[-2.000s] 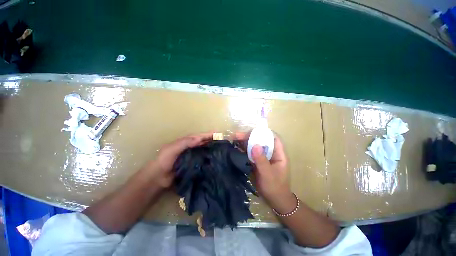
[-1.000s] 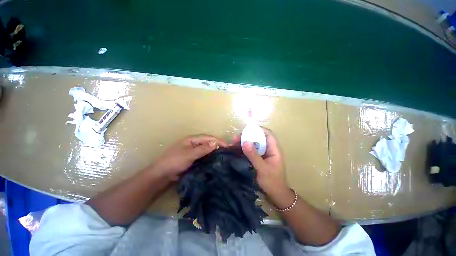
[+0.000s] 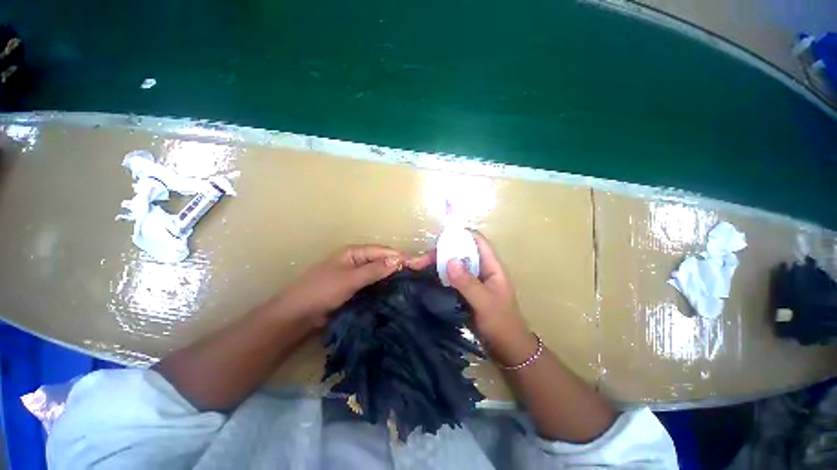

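A black fringed bundle (image 3: 399,344) hangs over the near edge of the bench, its ragged strips pointing down toward my lap. My left hand (image 3: 344,280) grips its top left, thumb and fingers pinched at the top edge. My right hand (image 3: 486,292) holds a white glue bottle (image 3: 457,255) upright with its thin pink-purple nozzle pointing away from me. Fingers of my right hand also reach the top of the bundle. Small tan bits show at the bundle's lower end. The spot between my fingertips is partly hidden.
A printed tube (image 3: 199,207) lies on crumpled white paper (image 3: 158,231) at left. A white crumpled tissue (image 3: 709,271) and another black bundle (image 3: 805,301) lie at right. The green belt (image 3: 367,78) runs behind the bench, with a white scrap (image 3: 148,83). A blue crate (image 3: 23,390) is at lower left.
My left fingers have moved to the bundle's top, where the tan block no longer shows. The bottle has shifted slightly left. On the belt, the scrap and far-left bundle have moved left.
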